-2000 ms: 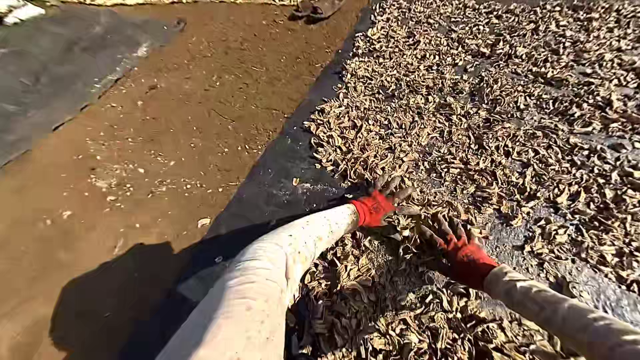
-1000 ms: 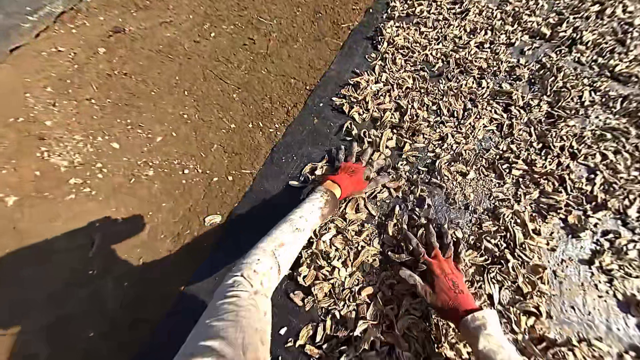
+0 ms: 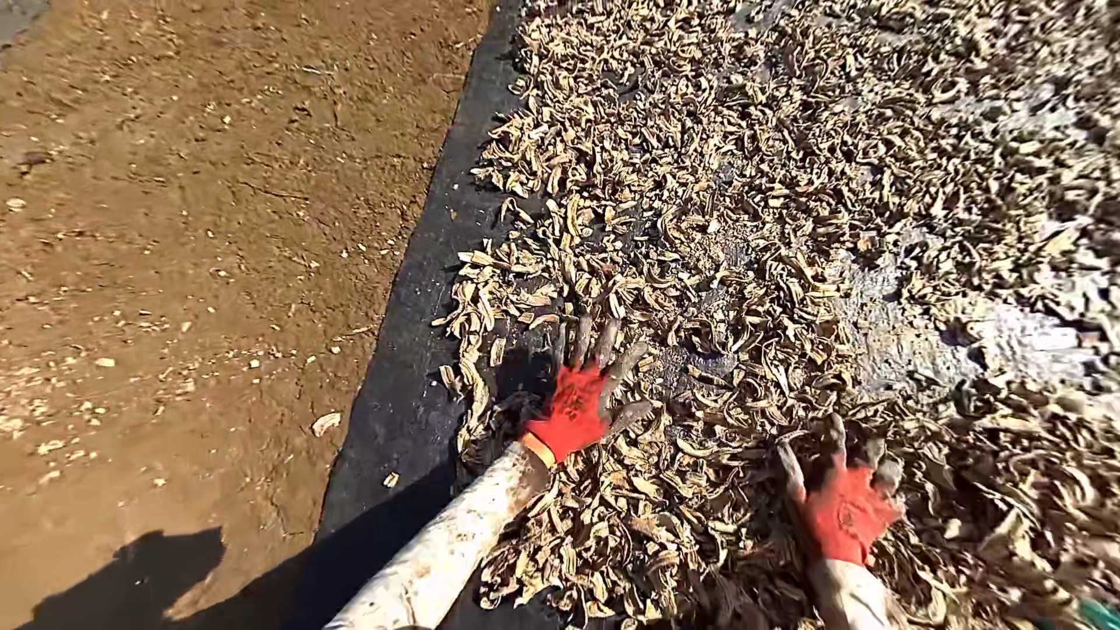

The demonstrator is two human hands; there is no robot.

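Note:
Dried, curled pale-brown slices of some plant [image 3: 647, 516] lie thickly spread over a black ground sheet [image 3: 402, 376]. My left hand [image 3: 582, 394], in a red glove with grey, dirty fingers, rests palm down on the slices near the sheet's left edge, its fingers spread. Off to the right and a bit lower, my right hand [image 3: 844, 503], gloved alike, touches the slices with its fingers apart. Neither hand is closed round anything. The undersides of both palms are hidden.
Bare brown soil [image 3: 192, 262] with scattered pale bits borders the sheet on the left. A shadow falls across soil and sheet at the lower left. Thinly covered, shiny patches of sheet [image 3: 910, 341] show at the right. A green item [image 3: 1098, 612] is partly visible in the bottom right corner.
Close together two seconds ago, my hands are now well apart, the right one further to the right. The view has shifted.

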